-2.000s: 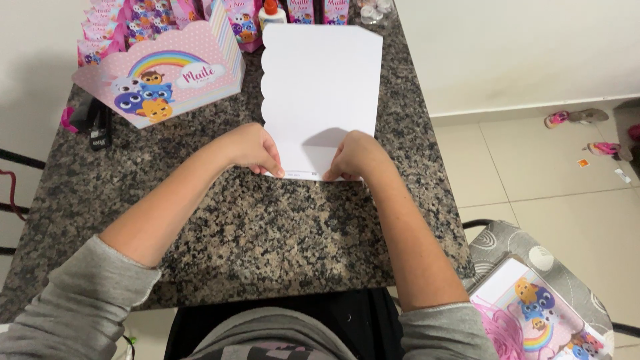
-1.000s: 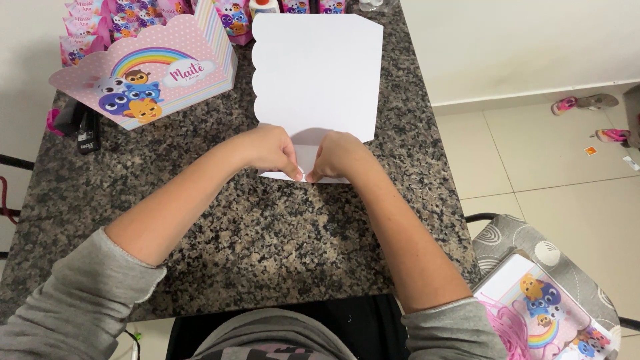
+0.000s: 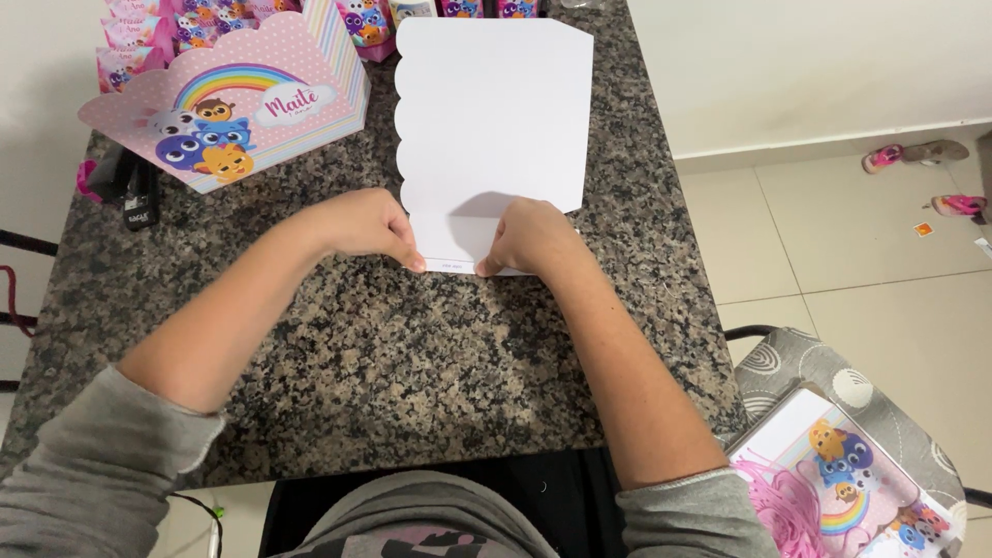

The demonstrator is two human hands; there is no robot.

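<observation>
A white paper cutout (image 3: 496,116) with a scalloped left edge lies blank side up on the granite table. My left hand (image 3: 368,229) pinches the left end of its near edge, thumb on a narrow strip that bears small writing. My right hand (image 3: 535,236) presses the same edge farther right, its thumb on the strip and its other fingers partly hidden. Left of the sheet stands a pink printed paper box (image 3: 240,108) with a rainbow and cartoon animals.
Small printed party packets (image 3: 132,66) stand at the back left. A black stapler (image 3: 139,194) lies by the table's left edge. On a patterned chair (image 3: 852,380) at the right are printed sheets (image 3: 860,480) and pink ribbon strands (image 3: 783,504). Sandals (image 3: 883,159) are on the floor.
My hands were close together at the middle of the near edge one second ago; now they are apart, my left hand back toward the left corner.
</observation>
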